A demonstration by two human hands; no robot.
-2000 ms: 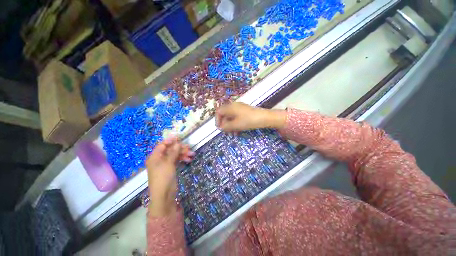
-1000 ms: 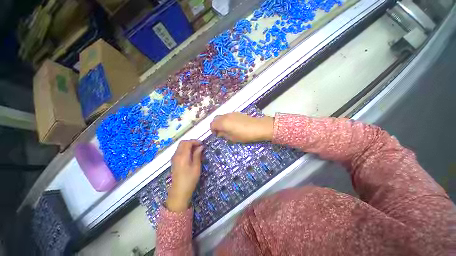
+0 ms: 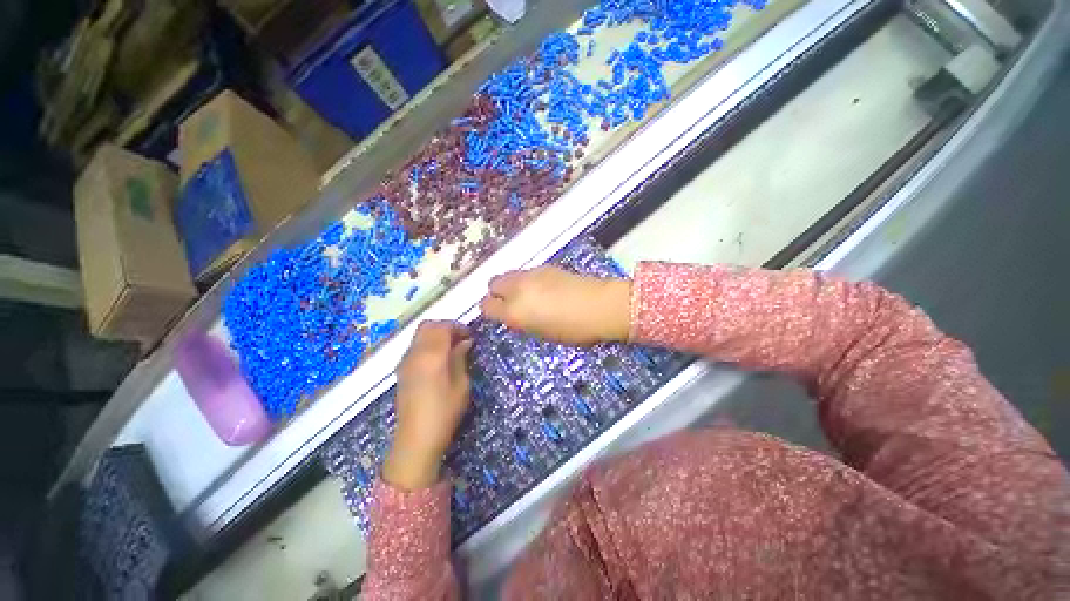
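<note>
The dark grey-blue circuit board panel (image 3: 528,405) lies between the rails, with rows of small parts and some blue ones on it. My left hand (image 3: 431,393) is over the panel's upper left part, fingers bent at its far edge. My right hand (image 3: 557,305) is over the far edge to the right, a short gap from my left. The fingertips of both point down at the board; whether they pinch a small component is too small to tell. Loose blue components (image 3: 288,329) and brown-red components (image 3: 452,194) lie heaped on the parts tray (image 3: 469,241) beyond.
A pink-purple bin (image 3: 221,390) stands at the tray's left end. Another dark panel (image 3: 121,528) is at the lower left. Cardboard cartons (image 3: 135,247) and a blue crate (image 3: 370,73) stand behind the tray. The white conveyor rail (image 3: 657,159) runs diagonally; a metal fitting (image 3: 968,71) is at the upper right.
My left hand has moved right from the tray's edge to the board's far edge. My right hand has come back from the brown-red pile to the board. The panel has shifted left along the rails.
</note>
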